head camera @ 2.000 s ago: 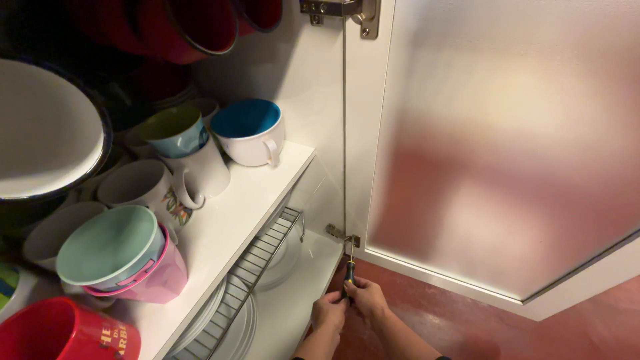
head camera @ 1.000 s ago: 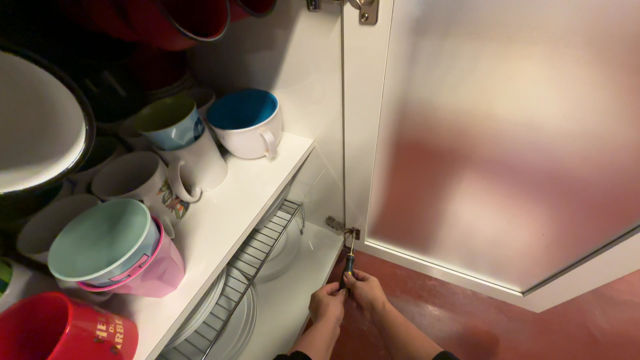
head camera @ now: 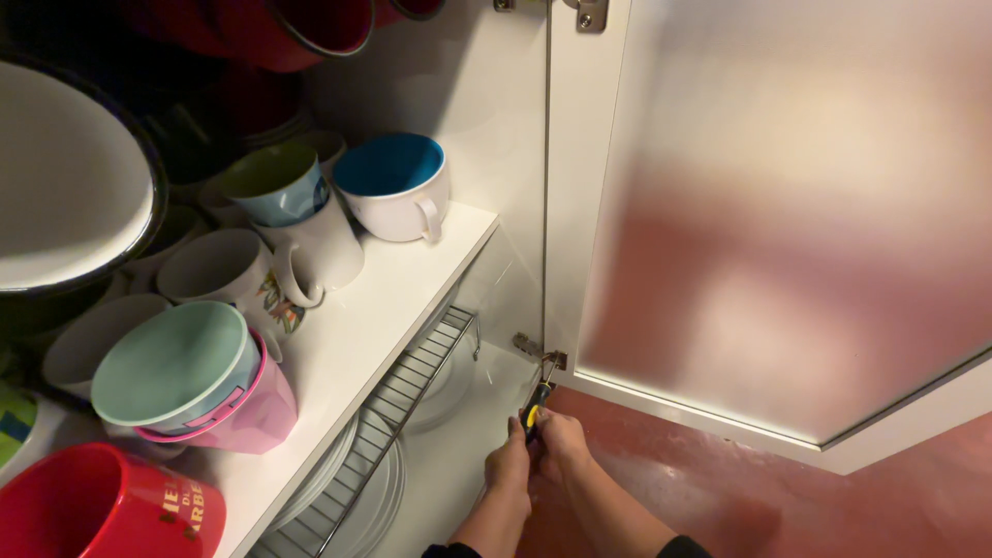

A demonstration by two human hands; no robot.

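Both hands meet around a screwdriver [head camera: 536,403] with a black and yellow handle. My left hand [head camera: 508,457] has its fingertips on the handle's left side, and my right hand [head camera: 559,442] grips it from the right. The screwdriver's shaft points up to the lower metal hinge [head camera: 555,359] of a white cabinet door [head camera: 581,232] with a frosted glass panel; whether the tip sits in a screw cannot be seen. The door stands open. The hinge's other part [head camera: 527,345] lies against the cabinet's inner side wall. An upper hinge [head camera: 590,15] shows at the top edge.
Mugs and cups crowd the white shelf [head camera: 395,310] at left, among them a blue-lined white cup [head camera: 395,190], stacked green and pink cups [head camera: 232,418] and a red mug [head camera: 178,504]. Below, a wire rack [head camera: 418,376] stands over plates [head camera: 387,480]. Red floor [head camera: 659,473] lies beneath the door.
Both hands stay on the screwdriver at the lower hinge. Its handle leans differently now, and the fingers have shifted a little around it.
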